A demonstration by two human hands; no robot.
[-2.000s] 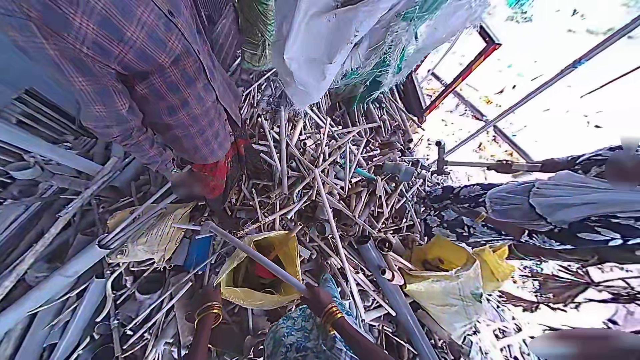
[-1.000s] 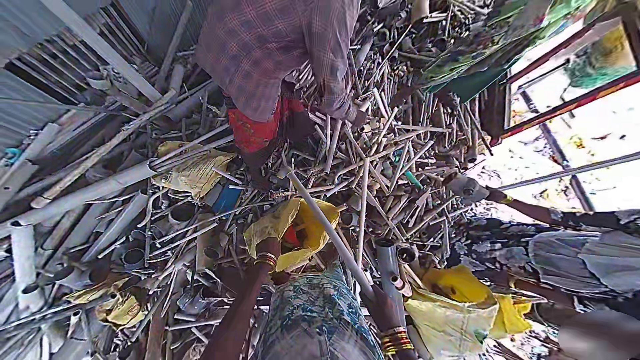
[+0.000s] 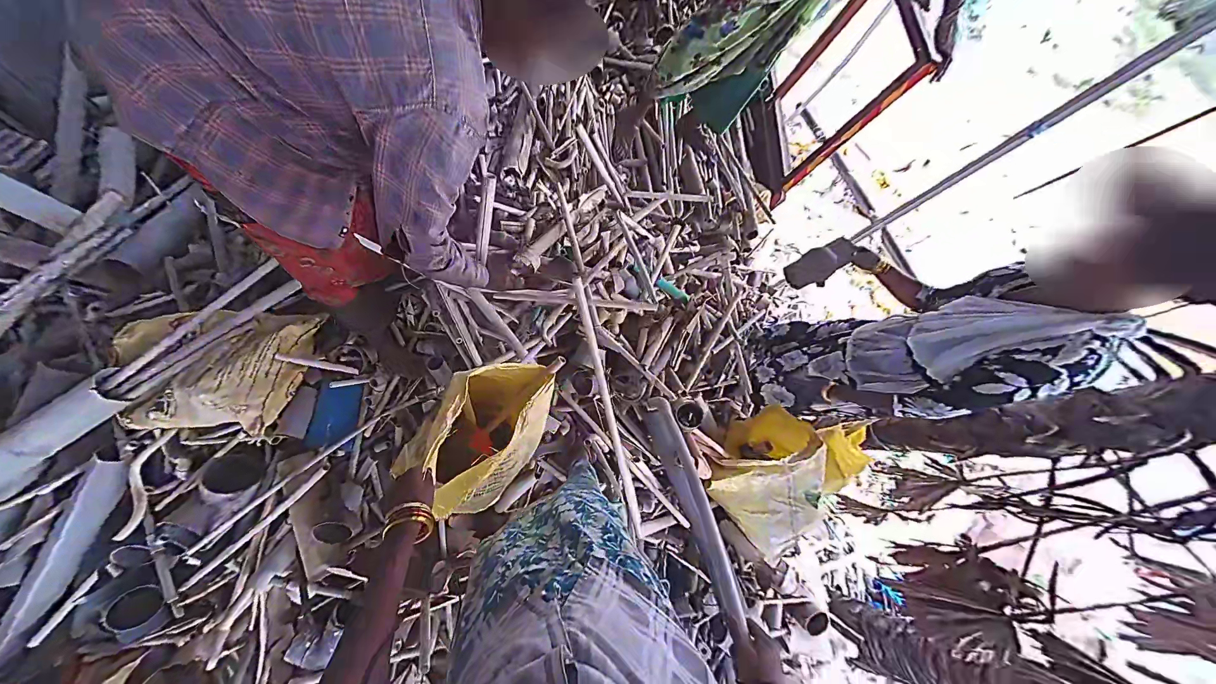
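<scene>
My left hand [image 3: 414, 486] grips the left rim of an open yellow woven sack [image 3: 518, 418], which has something orange-red inside. At the bottom edge, partly cut off, my right hand [image 3: 758, 657] is at the lower end of a thick grey plastic pipe [image 3: 698, 518]; whether its fingers close on the pipe cannot be told. A long thin pale pipe [image 3: 597, 370] lies between the sack and the thick pipe. Both sack and pipes rest among a heap of scrap pipes.
A person in a plaid shirt [image 3: 285, 104] bends over the heap at upper left. Another person in patterned clothes [image 3: 988, 356] is at right, a hand on a dark tool head [image 3: 819, 264]. A second yellow sack [image 3: 774, 484] stands right of the thick pipe. A flattened sack [image 3: 228, 370] lies left.
My left hand has moved onto the sack since two seconds ago. The grey pipe that my right hand held over the sack is no longer there, and that hand is lower.
</scene>
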